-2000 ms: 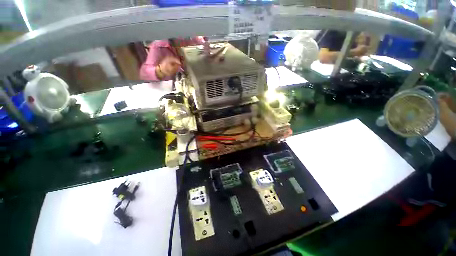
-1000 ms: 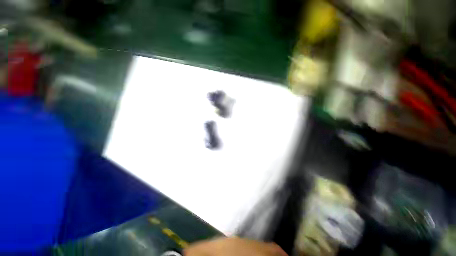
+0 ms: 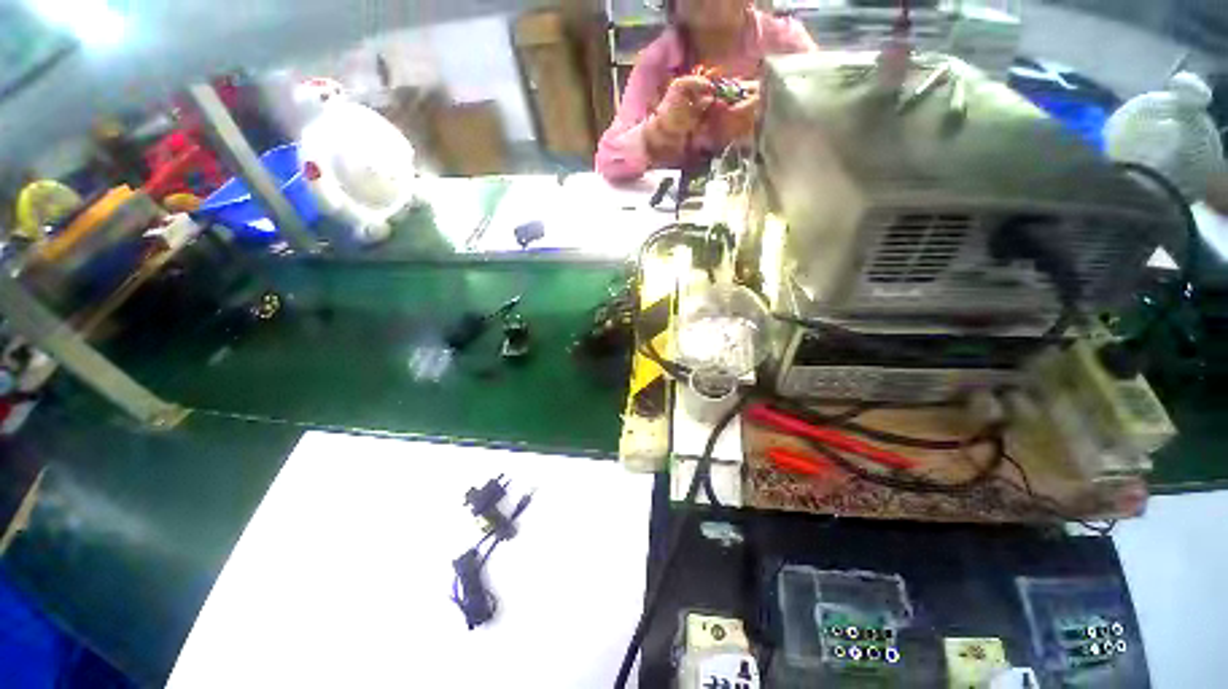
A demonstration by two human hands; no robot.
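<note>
Neither of my hands is in the picture. A small black power adapter with its bundled cord (image 3: pixel 471 588) lies on the white sheet (image 3: pixel 337 579) in front and to the left. The black test board (image 3: pixel 842 538) is at the lower right, its near part cut off by the picture's lower edge. It bears cream mains sockets (image 3: pixel 714 630) and small green circuit boards (image 3: pixel 862 635) in clear cases. A thick black cable runs down along the board's left edge.
Behind the test board stand a large beige vented box (image 3: pixel 862 175), a clear bulb (image 3: pixel 722 327), red clips (image 3: pixel 835 438) and a yellow-black striped power strip (image 3: pixel 651 350). Dark parts (image 3: pixel 515 337) lie on the green bench. Across it, a person in pink holds something small. A white fan (image 3: pixel 353 159) stands left.
The view has swung from the blurred left side back up and right. The hand at the lower edge one second ago is out of the picture. The adapter still lies on the sheet.
</note>
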